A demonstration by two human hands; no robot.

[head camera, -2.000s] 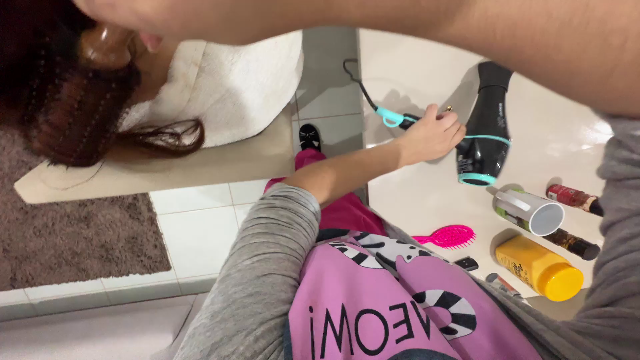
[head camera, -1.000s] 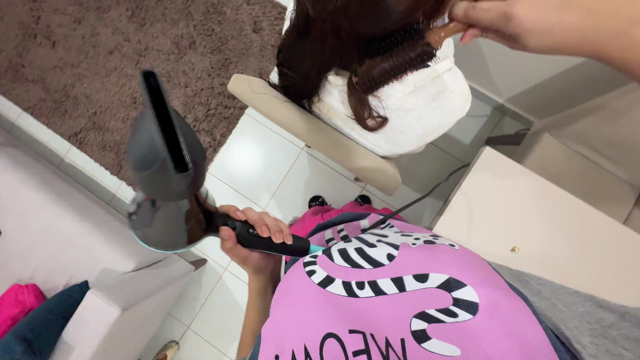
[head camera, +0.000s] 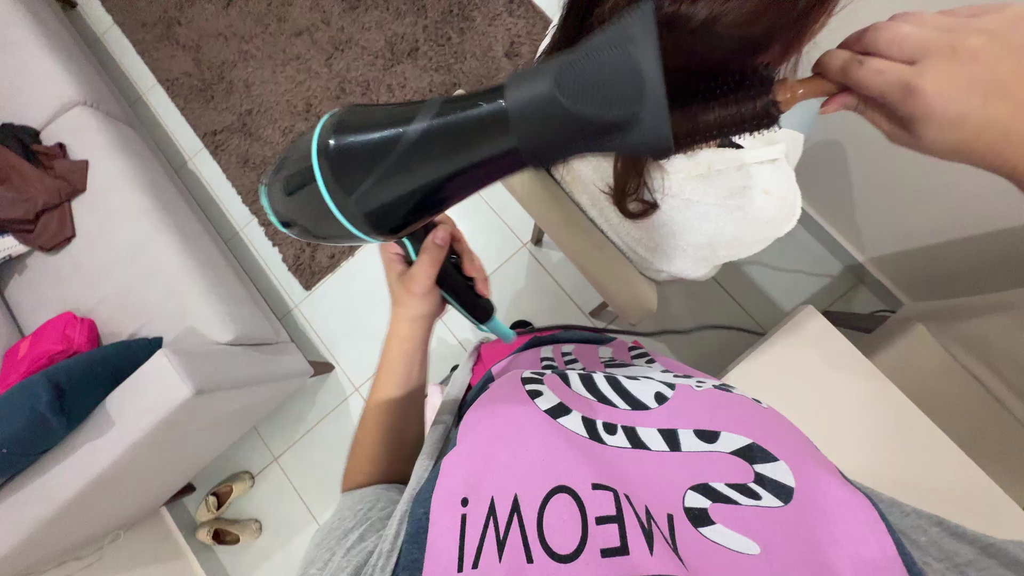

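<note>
My left hand grips the handle of a black hair dryer with turquoise trim. Its flat concentrator nozzle points right, close to a seated person's dark reddish-brown hair. In my right hand, at the upper right, is the wooden handle of a round hairbrush, with hair wrapped over its bristles. A loose curl hangs below the brush. Behind it a white towel covers the person's back or the chair; I cannot tell which.
A beige chair part stands under the towel. The dryer's black cord runs right, past a pale table. On the left are a light sofa with a dark blue cushion, a brown rug and shoes on the tiled floor.
The hair dryer lay on the table at first; my left hand lifted it and has now brought its nozzle round towards the hair. My view has swung away from the table with the bottles.
</note>
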